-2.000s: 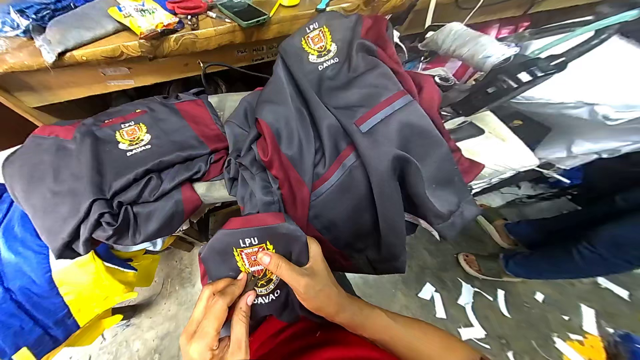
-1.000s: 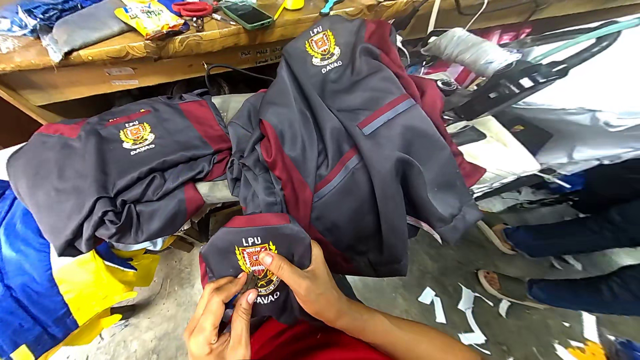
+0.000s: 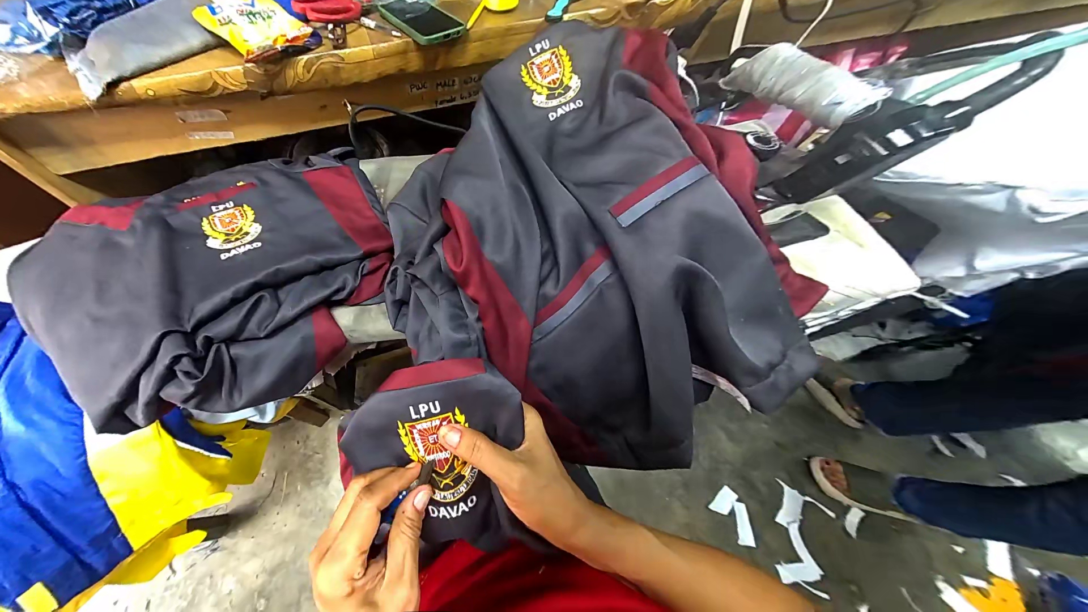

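My right hand grips a dark grey garment piece with a maroon band, its thumb on the embroidered crest, which bears lettering. My left hand pinches a small dark object, seemingly a tool, against the lower left of that crest; its kind cannot be told. Part of the left hand's grip is hidden behind the fingers. Directly beyond my hands lies a grey and maroon jacket with a crest and striped trim. Another such garment lies bunched to the left.
A wooden table at the back bears a phone, red-handled scissors and a snack packet. A grey thread cone lies at right. Blue and yellow cloth is at left. A person's feet and paper-like scraps are on the floor.
The other person's nearer foot has moved right and towards me since the oldest frame. Both my hands have stayed at the crest with little plain movement.
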